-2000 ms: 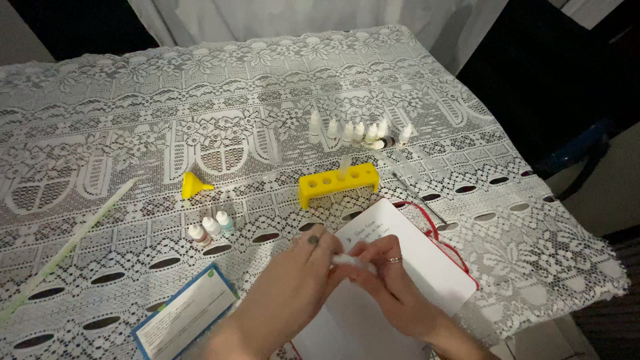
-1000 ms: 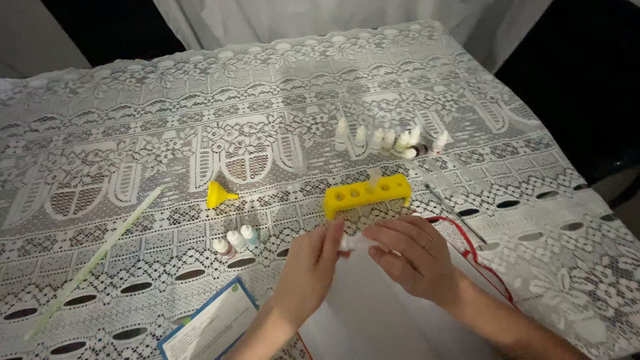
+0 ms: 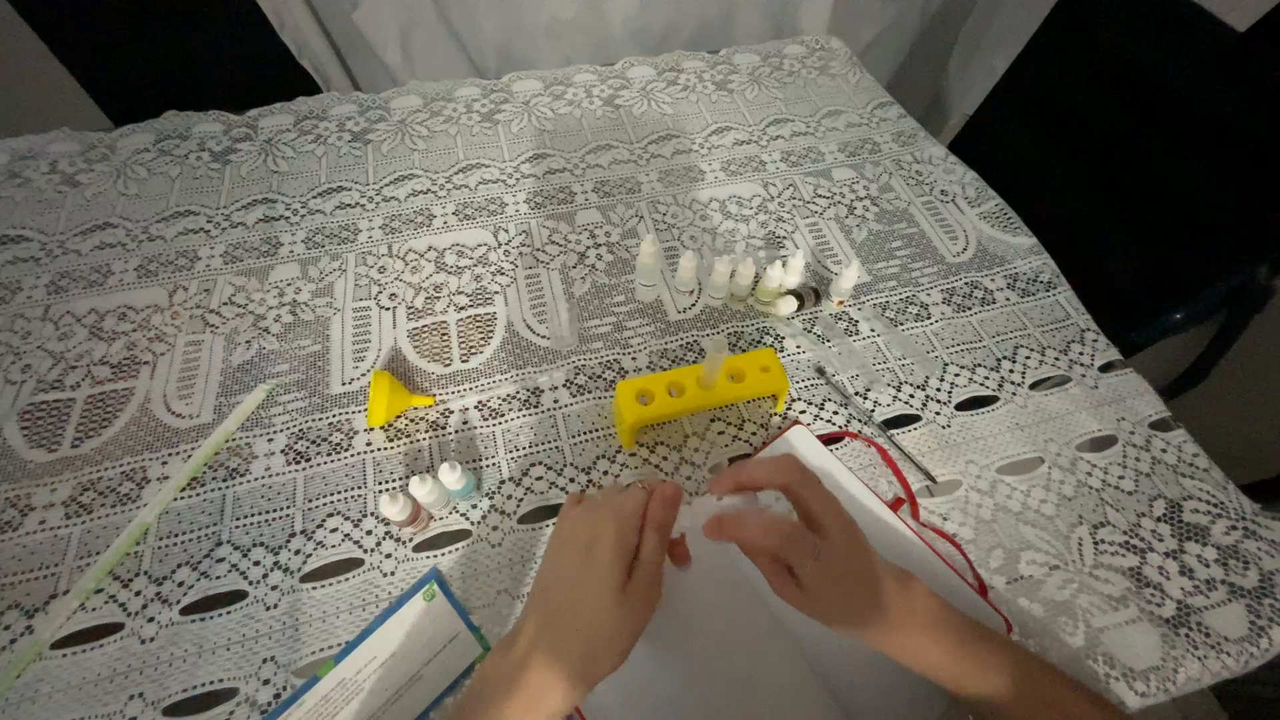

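Note:
Above an open notebook [image 3: 720,640], my left hand [image 3: 610,560] is closed on a small whitish object [image 3: 698,512], blurred and partly hidden by the fingers. My right hand [image 3: 800,540] is beside it, thumb and fingers parted and blurred around the object's right side; whether they touch it I cannot tell. Just beyond the hands stands a yellow test tube rack [image 3: 700,395] with a clear tube [image 3: 713,362] upright in one hole. To the left, three small dropper bottles [image 3: 428,490] stand together, with a yellow funnel [image 3: 395,398] lying behind them.
Several dropper bottles [image 3: 745,280] stand behind the rack, a dark-bodied one [image 3: 797,300] lying down. A thin metal tool [image 3: 875,425] lies right of the rack. A blue-edged printed card [image 3: 390,660] and a pale green strip [image 3: 140,530] lie left on the lace tablecloth [image 3: 600,140].
My right hand's fingers have spread from where they pinched together two seconds ago. The left hand still holds the small object. The rack, funnel and bottles stay in place; the view has shifted.

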